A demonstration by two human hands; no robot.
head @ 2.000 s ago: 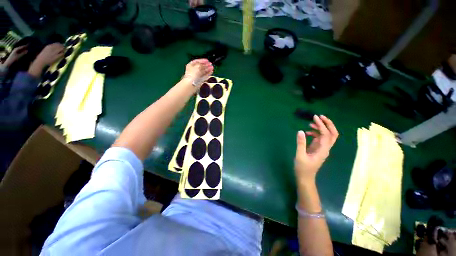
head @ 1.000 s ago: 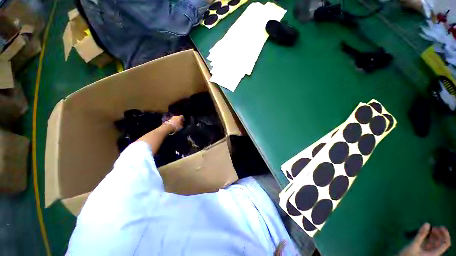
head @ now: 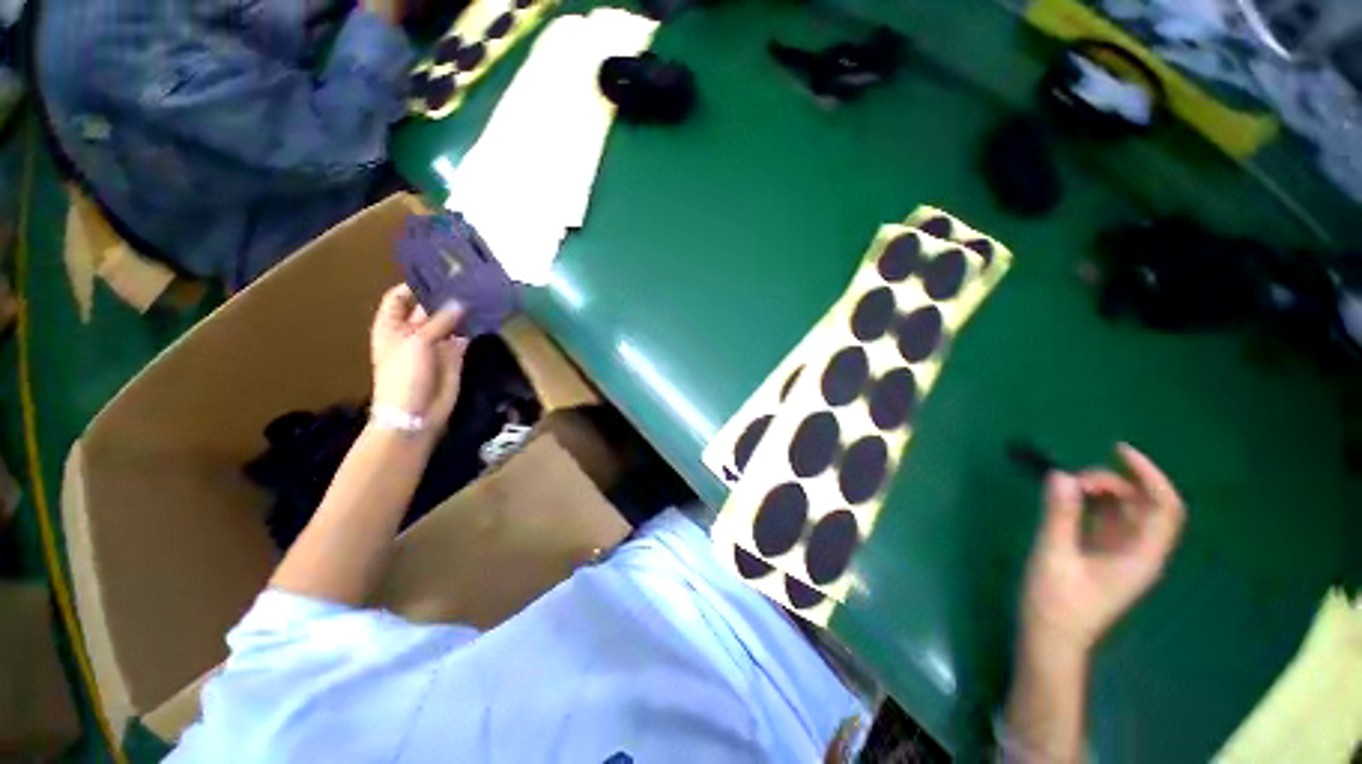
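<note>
My left hand [head: 414, 358] grips a dark grey plastic plate [head: 454, 273] with slots, held up above the open end of the brown carton [head: 179, 523]. Loose black parts [head: 306, 470] lie inside the carton. My right hand [head: 1102, 549] is over the green bench at the right, fingers curled but apart, with nothing seen in it. A small dark piece [head: 1031, 457] shows just beyond its thumb; contact is unclear. Pad sheets with two columns of black ovals [head: 844, 426] lie stacked on the bench between my hands.
Pale backing strips [head: 545, 142] lie at the far left of the bench beside a black part [head: 647, 88]. More backing paper [head: 1307, 694] is at the lower right. Black assemblies [head: 1217, 276] lie along the far side. A person's sleeve [head: 224, 120] is at upper left.
My left hand went from the bench into the carton, then came up and out with the plate. The view has swung left. My right hand stays over the bench.
</note>
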